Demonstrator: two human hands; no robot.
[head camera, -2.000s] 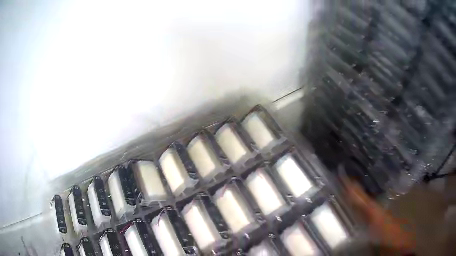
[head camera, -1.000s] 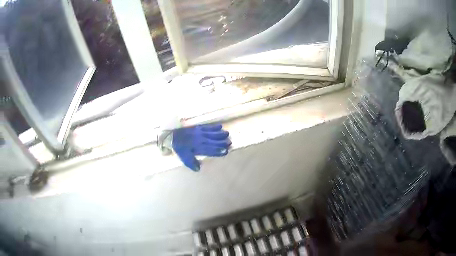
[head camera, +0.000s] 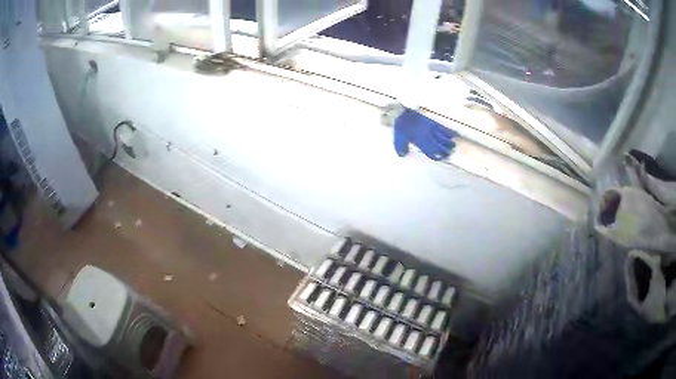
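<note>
No hand of mine shows in the current view. A stack of clear blister trays (head camera: 368, 342) stands on the floor against the white wall, below and right of centre. Its top layer holds rows of battery units (head camera: 393, 298), white blocks with black edges. The lower layers are blurred. A blue glove (head camera: 424, 136) with a pale cuff lies on the window sill, with no hand visible in it.
A white plastic stool (head camera: 100, 305) stands on the brown floor (head camera: 215, 285) at lower left. Pale scraps lie on the floor. A tall white cabinet-like unit (head camera: 52, 126) stands at far left. Windows stand open above the sill. Pale gloves or fabric (head camera: 637, 222) and a blurred dark mass are at right.
The view has swung left and back. The tray stack now shows whole, with floor and stool in view. The blue glove appears farther right and smaller.
</note>
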